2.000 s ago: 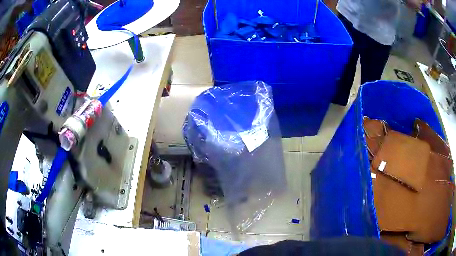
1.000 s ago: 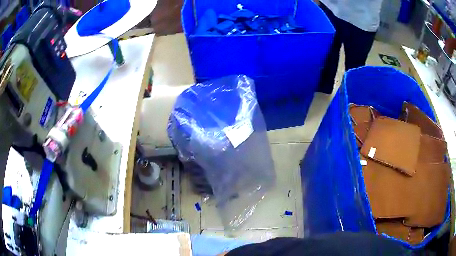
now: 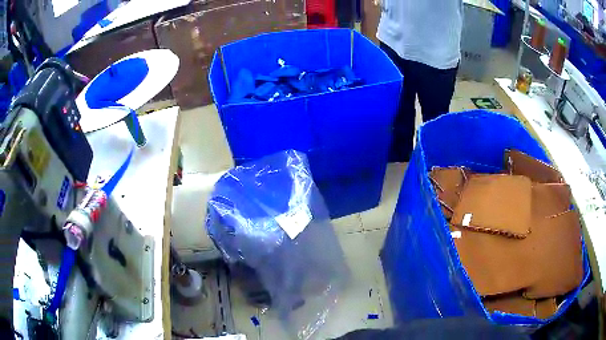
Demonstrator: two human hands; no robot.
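Note:
Neither of my hands is in the picture. The plastic bag (image 3: 286, 232), clear with a white label, stands on the floor in front of me. The sewing machine (image 3: 100, 265), cream-grey, is at the left, cut off by the edge. Blue binding tape (image 3: 119, 174) runs from the large white reel (image 3: 158, 70) with a blue centre, past a pink-white wrapped tape guide roll (image 3: 86, 216), down towards the lower left. The needle area is dark and too unclear to read.
A blue bin (image 3: 305, 133) holding blue pieces stands behind the bag. Another blue bin (image 3: 425, 265) holding brown pieces stands at the right. A person (image 3: 422, 40) stands behind them. A white table (image 3: 531, 109) with thread cones runs along the right edge.
My view has tilted up and turned right. The bins, bag and machine sit further left, and more of the room shows at the top. The person's trunk now shows more fully.

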